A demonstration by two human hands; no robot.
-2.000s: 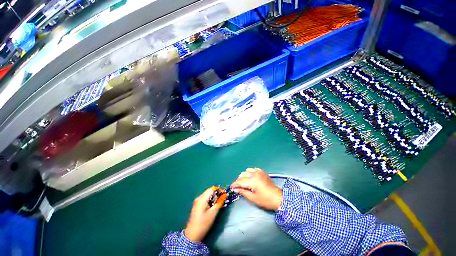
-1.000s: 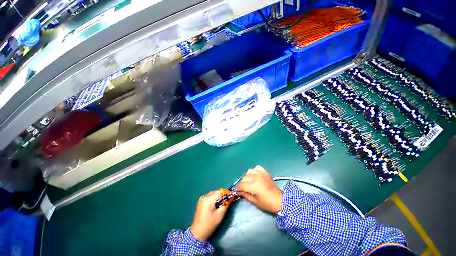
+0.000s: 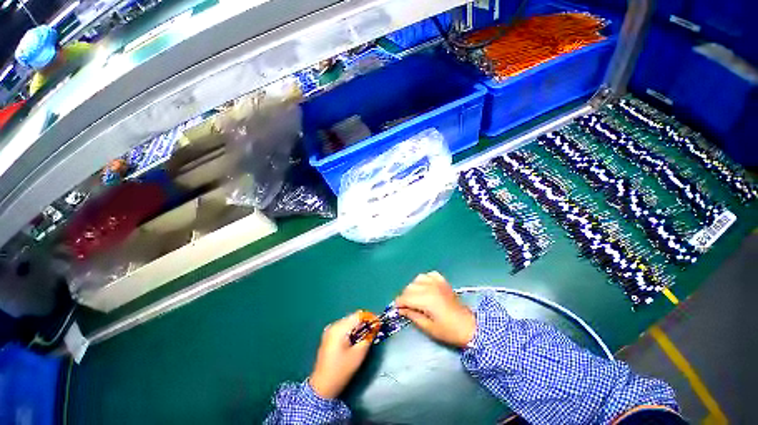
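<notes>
My left hand (image 3: 339, 355), with orange covers on its fingertips, holds a small bunch of thin dark-and-white wire leads (image 3: 382, 325) above the green mat. My right hand (image 3: 435, 309) pinches at the right end of the same bunch, its fingertips close to my left ones. Single leads are too small to tell apart. A narrow white strip (image 3: 548, 303) curves from behind my right hand over the mat and past my right sleeve. A white roll in clear plastic (image 3: 396, 189) stands behind my hands, against the blue bin.
Several rows of black-and-white leads (image 3: 573, 217) lie at the right, with a white tag (image 3: 712, 232). Behind are a blue bin (image 3: 399, 124) and another holding orange wires (image 3: 540, 43). A cream divided tray (image 3: 183, 259) with bags stands left. A metal-edged shelf (image 3: 224, 79) crosses above.
My hands stay in about the same place. The bunch now shows more between my fingertips than one second ago. A blue-capped person at the far upper left shows more clearly.
</notes>
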